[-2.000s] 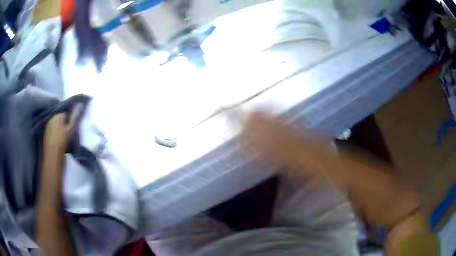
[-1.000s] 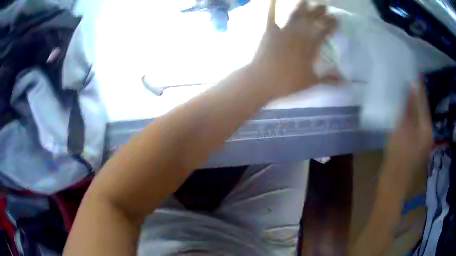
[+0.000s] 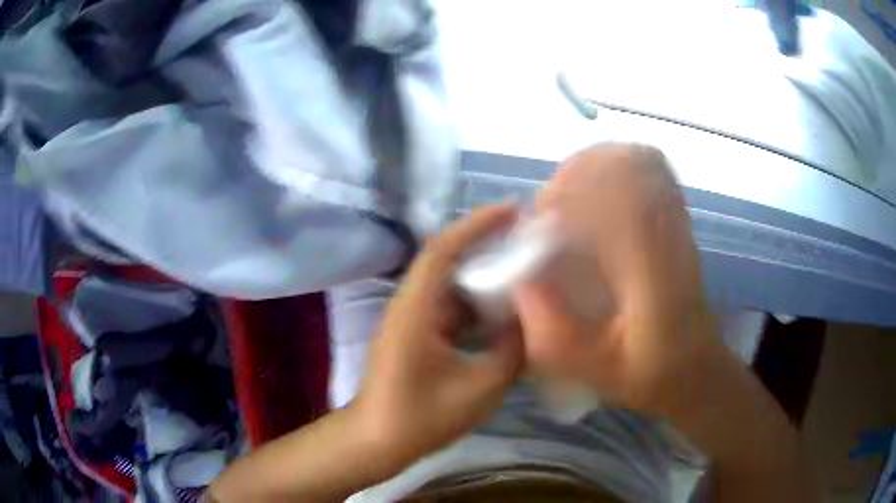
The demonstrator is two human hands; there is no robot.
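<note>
A small white piece (image 3: 511, 260), blurred, is between my two hands in front of the table edge; what it is cannot be told. My left hand (image 3: 442, 319) holds it from the left with curled fingers. My right hand (image 3: 624, 270) is closed around its right side, blurred by motion, and hides part of it. The pale grey-blue garment with dark strips (image 3: 226, 196) lies bunched at the left and hangs over the table's front edge.
The white machine bed (image 3: 678, 83) has a dark joint line and a small pale curved thing (image 3: 577, 96). The ruler-marked grey edge (image 3: 806, 260) runs along the front. Pale cloth (image 3: 855, 108) lies at right. A red basket (image 3: 280, 359) with dark and grey pieces is at lower left.
The view has turned left. My hands have come from the table's right side to in front of its edge, now together around the white piece. The garment pile fills more of the view.
</note>
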